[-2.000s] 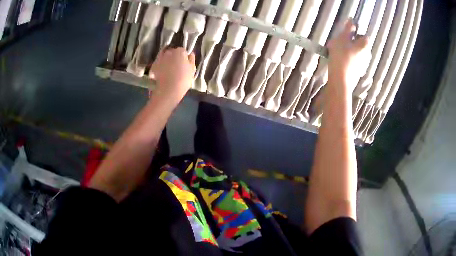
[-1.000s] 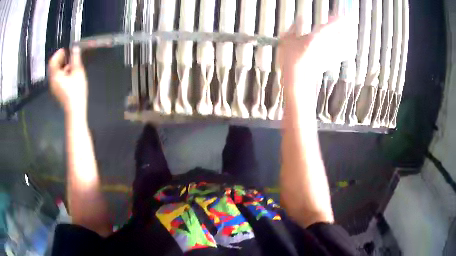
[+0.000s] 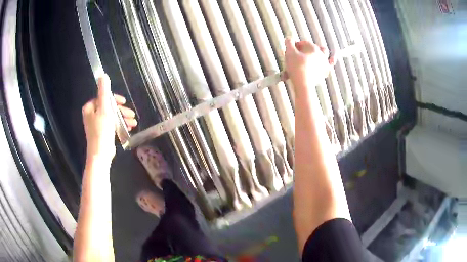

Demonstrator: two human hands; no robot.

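Observation:
An open metal frame point(image 3: 215, 104) with holes or rivets along its flat bar lies across rows of cream covered bars point(image 3: 246, 61). My left hand point(image 3: 105, 115) grips the frame's side bar near its front left corner, left of the rack. My right hand point(image 3: 306, 61) is closed around the flat bar over the covered rows; the bar shows on both sides of it. Bunched cover ends point(image 3: 274, 169) line the rack's near edge beyond the flat bar. Bare shiny rods point(image 3: 163, 92) lie at the rack's left side.
The rack's end rail point(image 3: 266, 204) runs below the bunched ends. My feet point(image 3: 151, 164) stand on the dark floor by the rack's left corner. Another rack or ridged surface point(image 3: 20, 204) stands at the far left. Pale surfaces are at the right.
My left hand has moved from the bunched ends to the frame's left corner and now holds its side bar. The view has turned, and the flat bar lies farther from the rack's left end.

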